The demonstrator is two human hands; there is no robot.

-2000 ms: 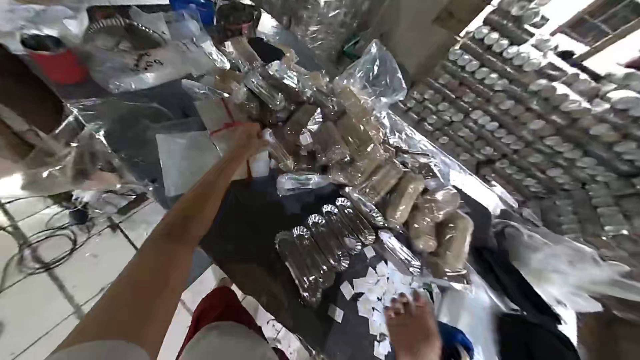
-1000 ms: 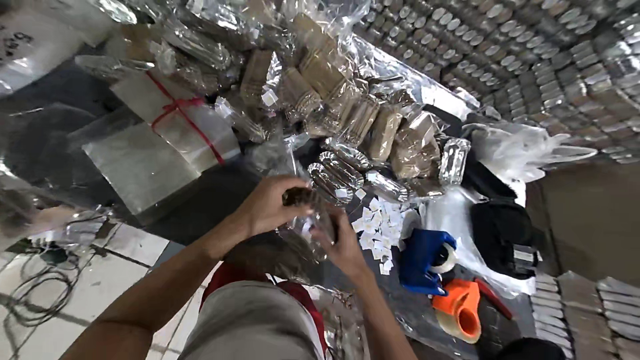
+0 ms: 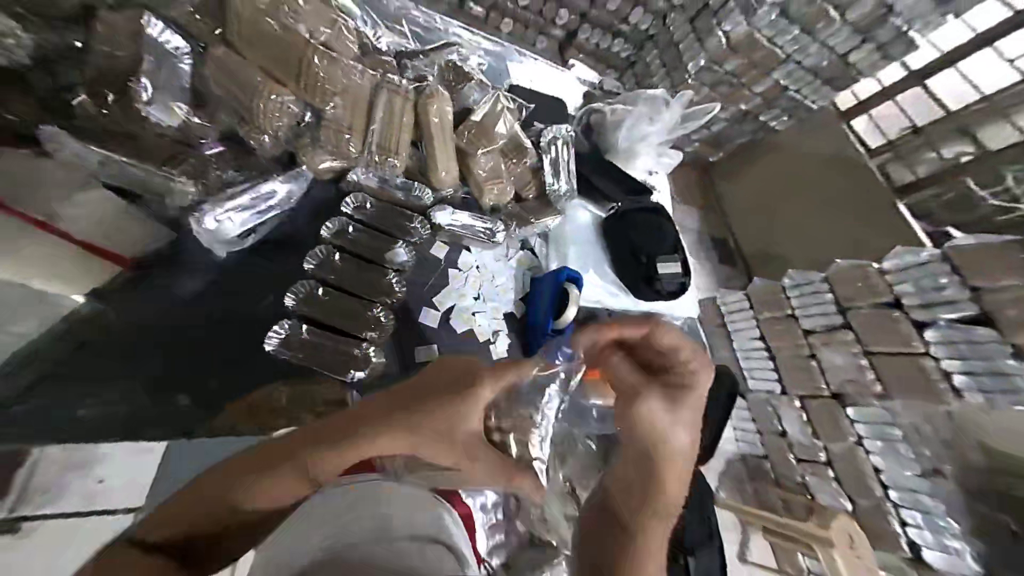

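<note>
My left hand (image 3: 448, 424) is wrapped around a clear plastic bag (image 3: 524, 416) with foil-edged trays inside. My right hand (image 3: 648, 360) has its fingers bent together at the bag's upper end; whether they pinch the plastic is hard to tell. Beyond my hands, several silvery oval foil trays (image 3: 344, 308) lie in a row on the dark tabletop. Small white paper squares (image 3: 480, 292) are scattered beside them. A blue tape dispenser (image 3: 544, 308) with a pale roll stands right behind my hands, and an orange object (image 3: 596, 388) is partly hidden behind my right hand.
Wrapped brown bundles (image 3: 344, 104) are heaped at the back left. A black pouch (image 3: 648, 248) and a crumpled white plastic bag (image 3: 640, 128) lie at the right edge. A red-striped pale stack (image 3: 64, 232) is at far left. Wrapped stacks (image 3: 864, 344) stand beyond the table.
Both hands, with the bag, have moved toward the tape dispensers. My right hand is now at the bag's upper end. The view has shifted right.
</note>
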